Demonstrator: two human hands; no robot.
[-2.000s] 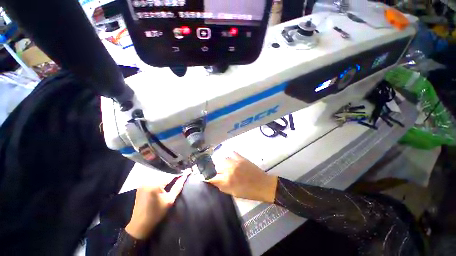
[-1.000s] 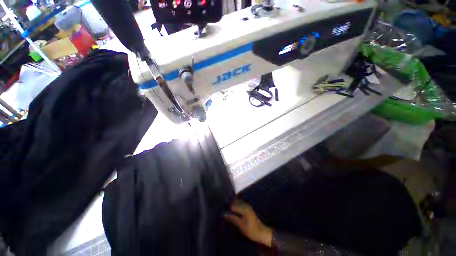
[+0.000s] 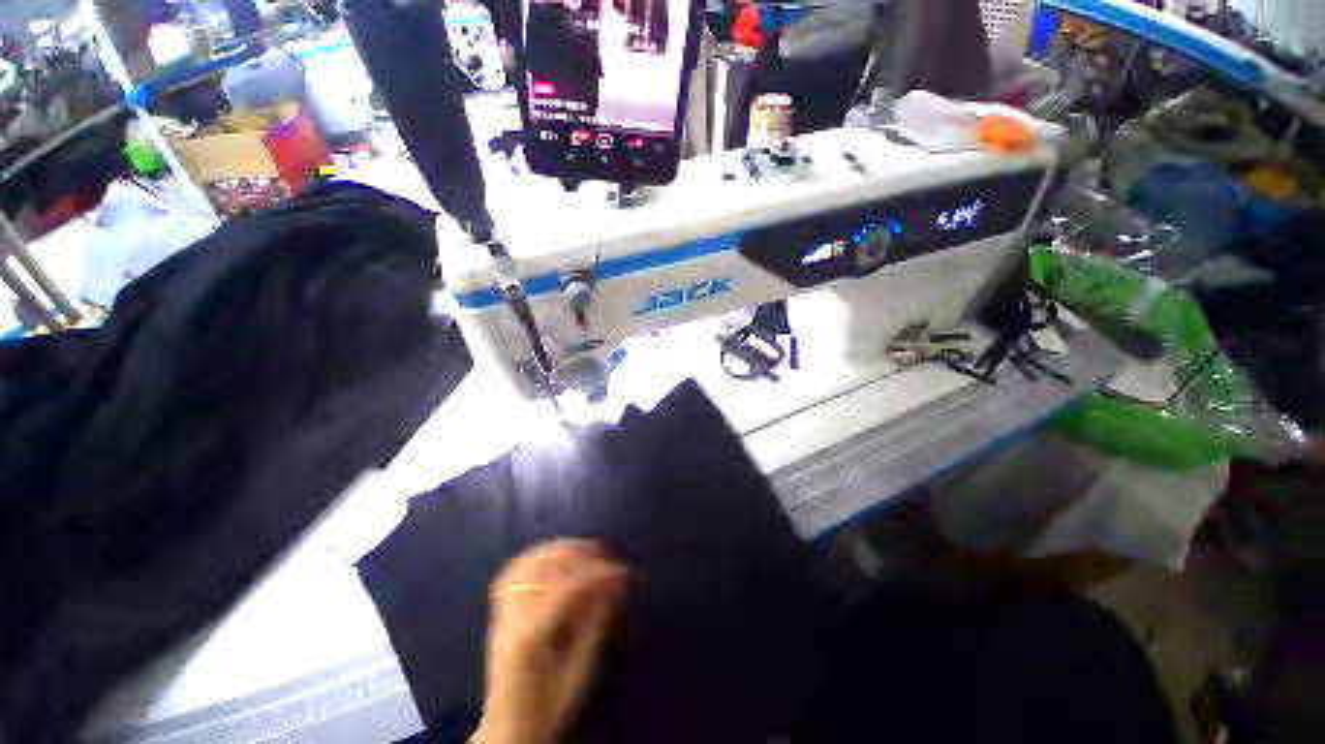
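The black garment piece (image 3: 698, 538) lies on the machine table with its upper edge at the lit needle area (image 3: 567, 414) and hangs down towards the wearer. My left hand (image 3: 555, 618), slightly blurred, is on the cloth below the needle, its fingers curled onto the fabric. My right hand is not in view. The white JACK sewing machine (image 3: 625, 255) stands behind the cloth. Whether the presser foot is up or down is hidden by glare.
A large black garment pile (image 3: 189, 422) lies left. Black-handled scissors (image 3: 756, 352) and small tools (image 3: 995, 349) lie behind the ruler strip (image 3: 901, 451). A phone (image 3: 603, 87) stands above the head, and a green basket (image 3: 1163, 422) is at the right.
The view has shifted. The right hand has left the picture and the left hand has come onto the cloth. The garment piece now spreads further right and up beside the needle.
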